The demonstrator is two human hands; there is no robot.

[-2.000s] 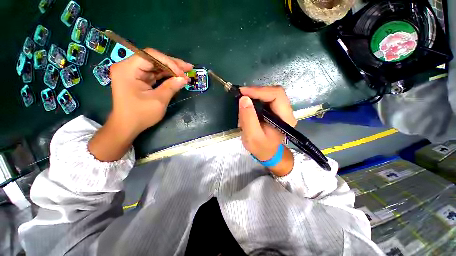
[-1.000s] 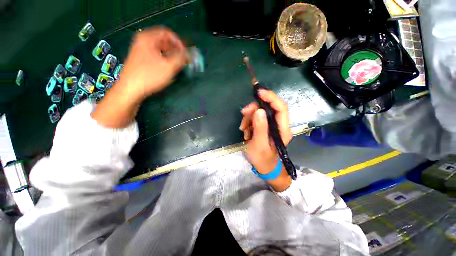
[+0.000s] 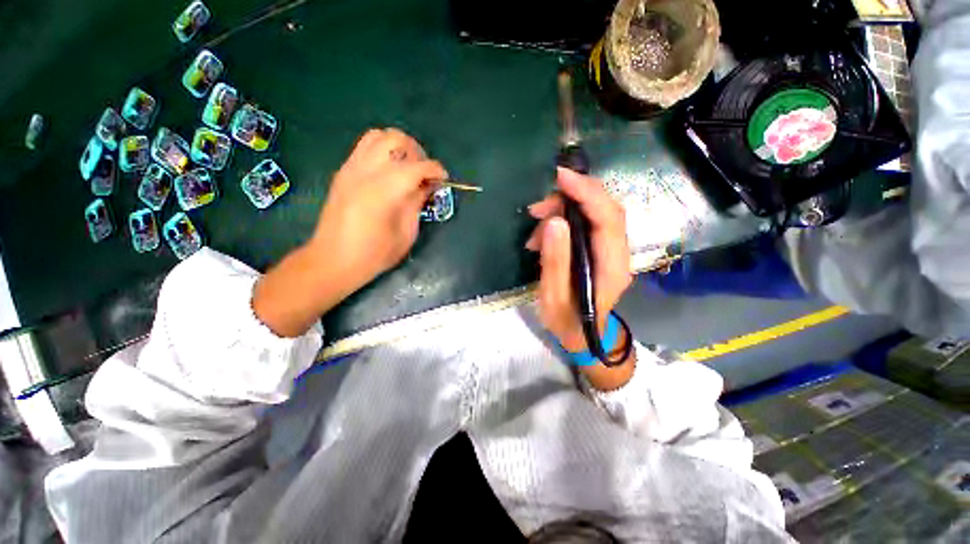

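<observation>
My left hand (image 3: 380,197) holds thin brown-gold tweezers (image 3: 462,186), with one end pointing right. A device unit (image 3: 439,204) lies on the green mat under the tweezers, partly hidden by my left fingers. My right hand (image 3: 583,250) holds a black soldering iron (image 3: 580,239) like a pen. Its metal tip points up, away from me, and touches nothing. Several light-blue device units (image 3: 170,151) with dark, white and yellow parts lie in a group at the left.
A round pot with rough tan-grey filling (image 3: 704,43) stands at the back right, next to a black fan (image 3: 734,117) with a green label. A black tray (image 3: 521,23) is at the far side. Another person's sleeve (image 3: 941,159) is at the right edge.
The plain light-blue piece seen earlier near my left hand is not visible now. Since a second ago my left hand came down toward me and now shows tweezers; the iron tip swung more upright.
</observation>
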